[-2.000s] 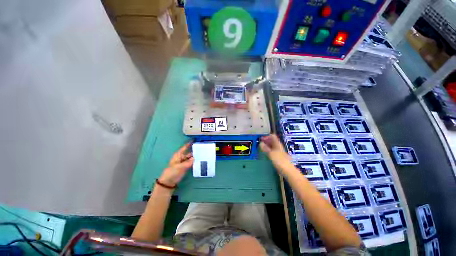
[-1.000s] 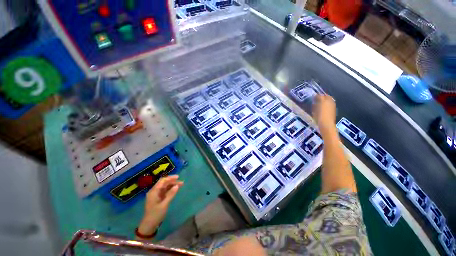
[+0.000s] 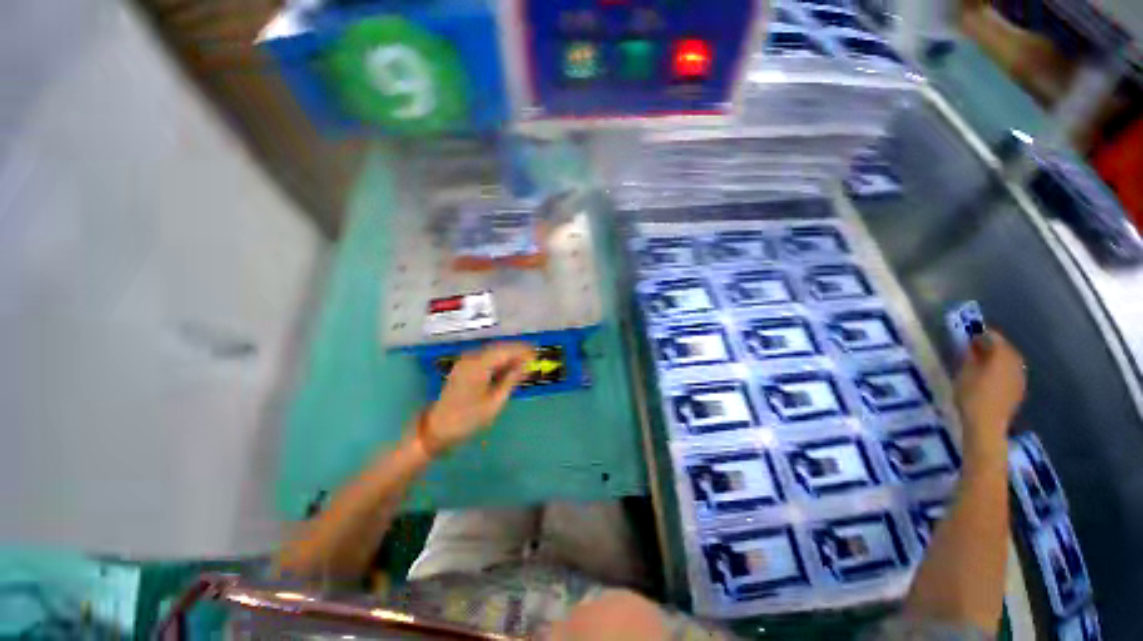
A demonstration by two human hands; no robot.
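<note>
My right hand (image 3: 990,376) is over the conveyor belt at the right, with a small panel (image 3: 966,323) in its fingertips. My left hand (image 3: 483,386), blurred, is in front of the press base plate (image 3: 414,298) and partly covers the black label with yellow arrows. Its fingers are loosely curled, a little apart, and nothing shows in them. Another panel (image 3: 495,233) sits in the orange-brown fixture (image 3: 499,263) under the press head. The blister tray (image 3: 667,526) between press and conveyor holds rows of panels, dark pattern up. My right forearm hides its lower right corner.
The conveyor belt (image 3: 1065,363) curves along the right, with several panels (image 3: 1059,557) near its lower end. Stacked trays (image 3: 752,163) stand behind the working tray. The control box (image 3: 633,63) and the blue press body (image 3: 295,75) hang above the green bench (image 3: 552,463).
The white panel in my left hand two seconds ago is gone from it. My right hand went from the press to the conveyor and took hold of a panel. The view turned right, then back left.
</note>
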